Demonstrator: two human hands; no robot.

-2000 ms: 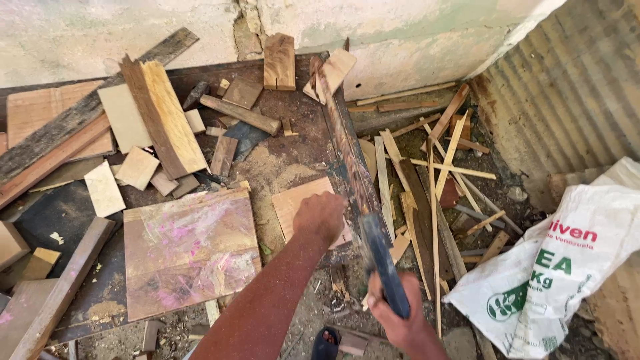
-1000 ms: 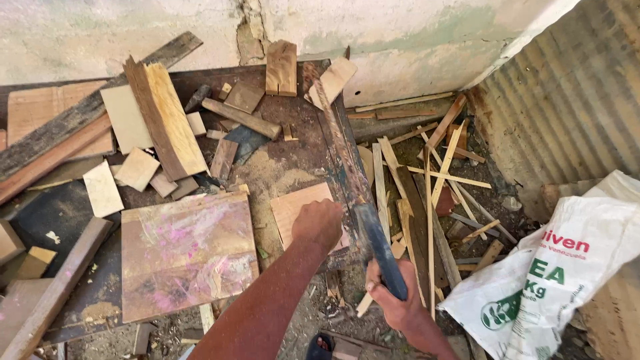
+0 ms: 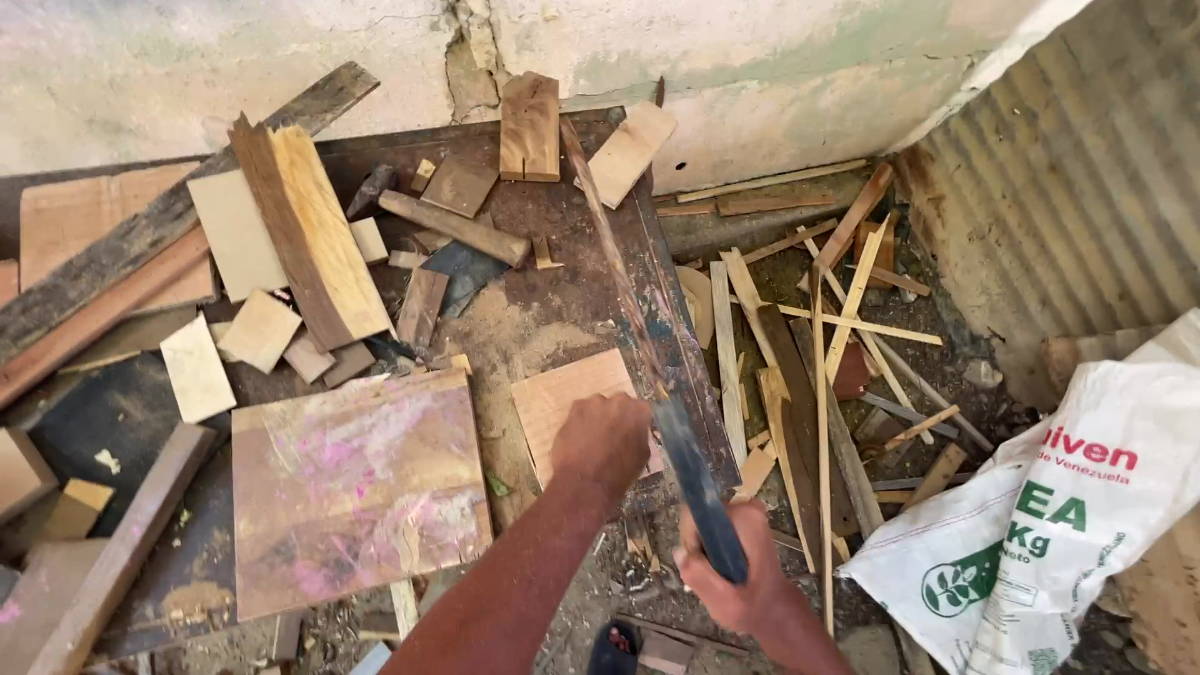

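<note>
My left hand is a closed fist on a thin square of pale reddish wood, near the right edge of a dark worktable. Its fingertips are hidden. My right hand is closed round the near end of a long narrow tool, dark blue-grey there and perhaps a saw seen edge-on. A brown, streaked narrow length runs on from it toward the wall, beside the wood. The exact kind of tool and its contact with the wood cannot be told. A larger pink-stained board lies left of my left forearm.
Wooden offcuts and a hammer lie across the table's far left part. Thin wood strips are strewn on the ground at right, near a corrugated sheet and a white printed sack. A cracked wall stands behind.
My right hand and the tool have shifted slightly along the table's right edge. My left fist stays on the square of wood.
</note>
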